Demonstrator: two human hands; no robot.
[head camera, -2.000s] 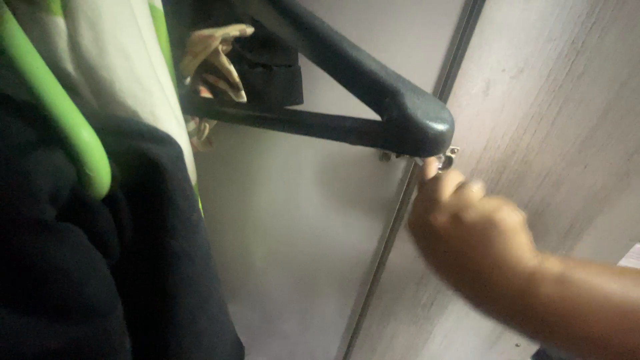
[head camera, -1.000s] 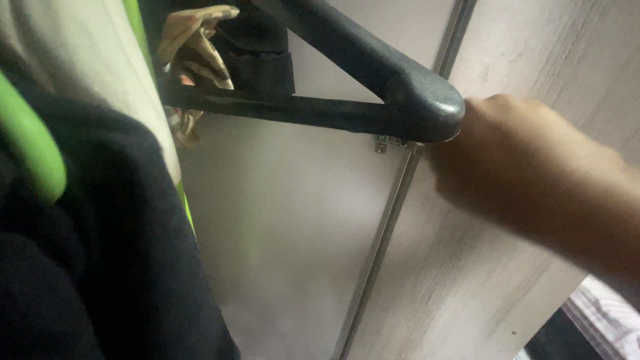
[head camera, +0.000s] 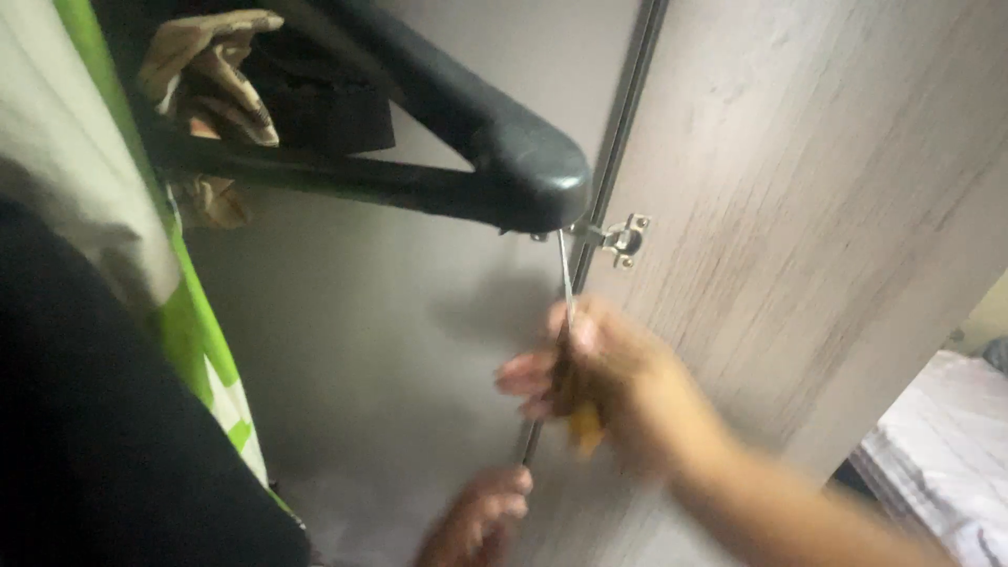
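Observation:
My right hand holds a screwdriver, its thin metal shaft pointing up and its yellow-tipped handle blurred in my fingers. The shaft reaches up under the rounded end of a black plastic hanger, where its tip is hard to see. Just right of it, a metal cup hinge is fixed to the wood-grain door beside the dark edge gap. Part of the hinge is behind the hanger. Low in view, my left hand is near the door edge with fingers bent; whether it holds anything cannot be told.
White and green cloth and a dark garment hang at the left. A patterned tan cloth is behind the hanger against the grey panel. Light bedding shows beyond the door at lower right.
The right hand has moved down from beside the hanger's end, and a screwdriver now shows in it. The left hand has come into view at the bottom. The hinge on the door is now uncovered.

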